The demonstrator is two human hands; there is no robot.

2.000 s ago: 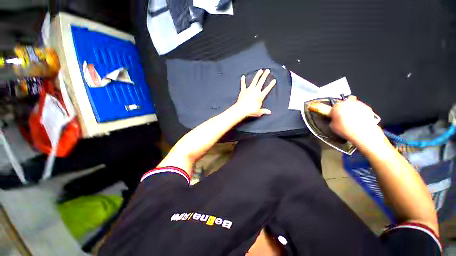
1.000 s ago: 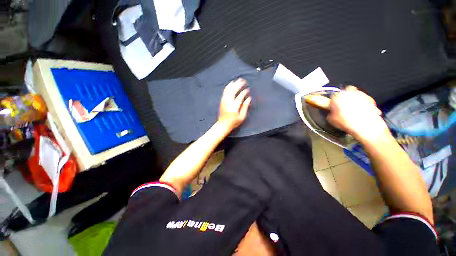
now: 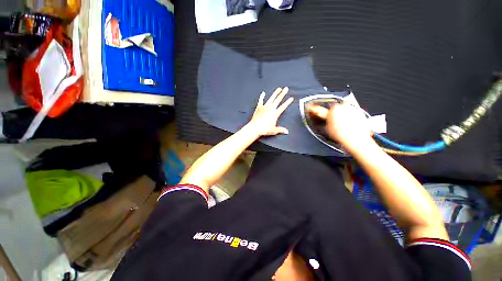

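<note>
A grey-blue garment panel (image 3: pixel 234 82) lies flat on the black ribbed pressing table (image 3: pixel 396 60), near its front edge. My left hand (image 3: pixel 269 115) rests on the panel with its fingers spread, holding nothing. My right hand (image 3: pixel 344 123) is closed on the handle of the steam iron (image 3: pixel 314 123). The iron lies over the right part of the panel, its tip pointing left. White fabric strips (image 3: pixel 377 123) show just right of and behind the iron, partly hidden by it and my right hand.
A blue hose (image 3: pixel 410 147) runs right from the iron into a wrapped length (image 3: pixel 468 123). Grey and white pieces (image 3: pixel 225 19) lie at the table's far left. A blue-fronted cabinet (image 3: pixel 137 66) and red bag (image 3: pixel 49 77) stand left. Lime green (image 3: pixel 60 189) and brown clothes (image 3: pixel 113 225) lie lower left.
The iron and my right hand have moved left onto the panel. My left hand's fingers have spread again after being drawn together. The camera view has shifted and turned.
</note>
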